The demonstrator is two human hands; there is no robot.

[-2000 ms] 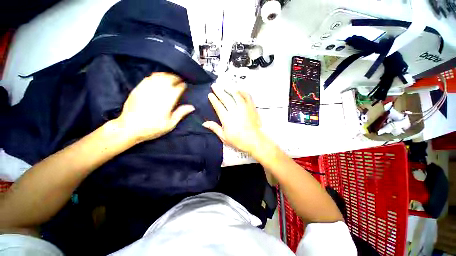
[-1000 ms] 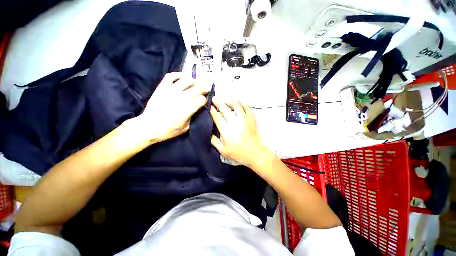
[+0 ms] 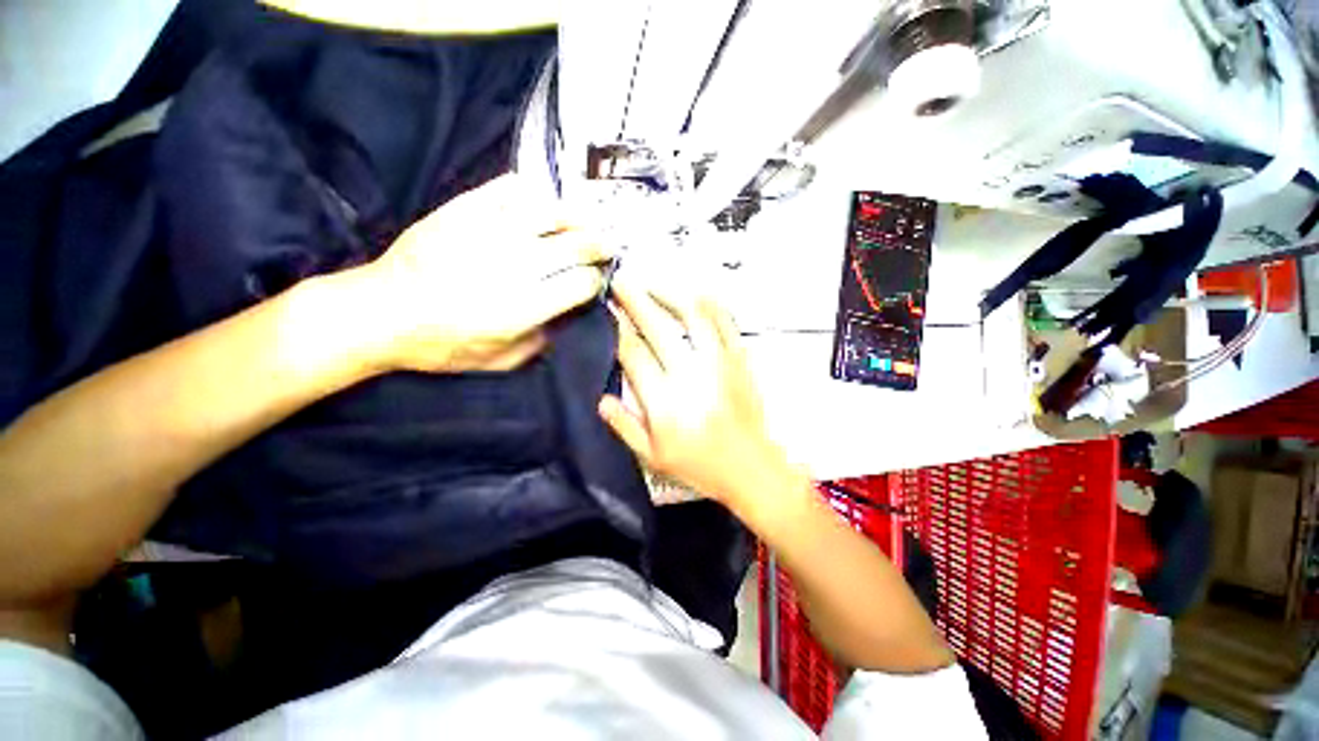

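The dark navy garment (image 3: 420, 449) lies heaped on the table, left of and below the needle area, and hangs over the front edge. My left hand (image 3: 485, 275) is closed on the garment's edge just below the presser foot area (image 3: 637, 177). My right hand (image 3: 687, 384) lies at the garment's right edge, with its fingertips close to my left fingertips. Its thumb touches the folded edge (image 3: 590, 377). The needle itself is too blurred to make out.
A smartphone (image 3: 884, 290) showing a chart lies right of my right hand. The white machine head (image 3: 1099, 87) has dark strips (image 3: 1107, 239) hanging over it. An open parts box (image 3: 1078, 362) stands at the right. A red basket (image 3: 1013, 579) is below the table edge.
The view has shifted and tilted. Since the oldest frame, my left hand has moved from on top of the cloth to its edge near the needle area. The raised flap there no longer shows.
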